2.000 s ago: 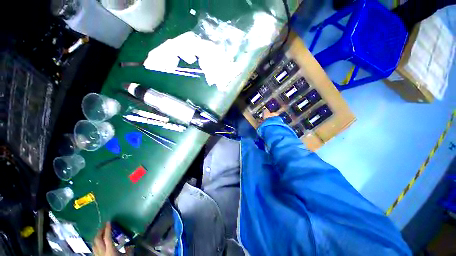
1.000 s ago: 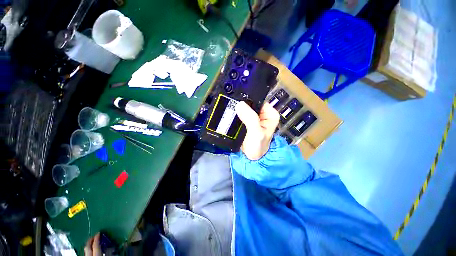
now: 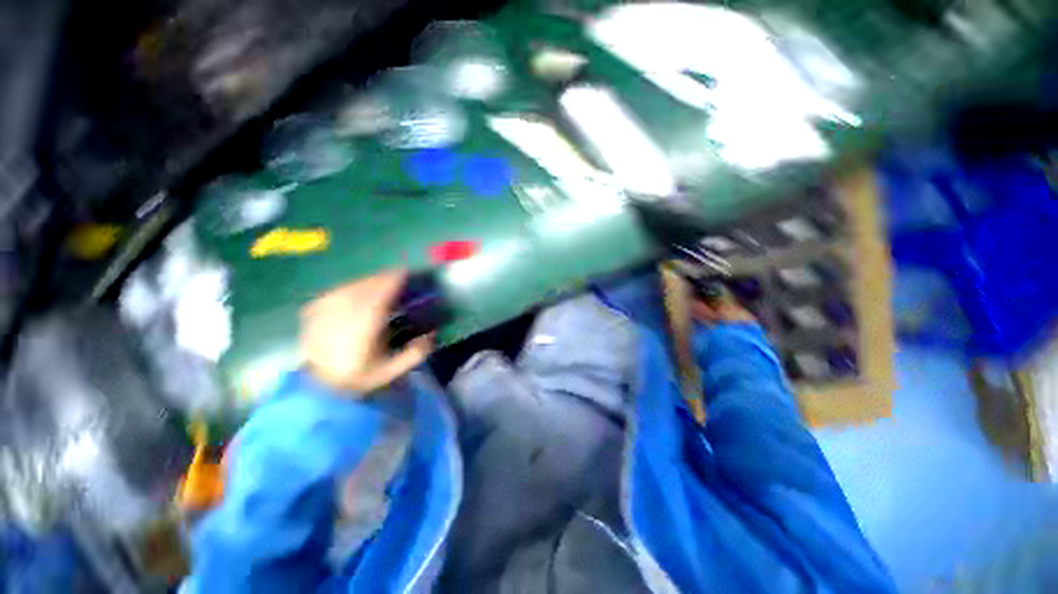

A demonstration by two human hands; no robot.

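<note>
The view is strongly blurred. My left hand rests at the near edge of the green mat, its fingers around a dark phone body. My right hand reaches into the left side of the open phone box below the bench edge. Its fingers are over dark phones there; whether it grips one cannot be told. The phones lie in rows in the box. The electric screwdriver lies on the mat.
On the mat are a red piece, blue picks, a yellow bar, clear cups and crumpled white plastic bags. Orange handles show at left. A blue stool stands right of the box.
The head view has turned and shifted left. My right hand has gone from holding a phone up over the bench edge to inside the box. My left hand and sleeve now show more fully.
</note>
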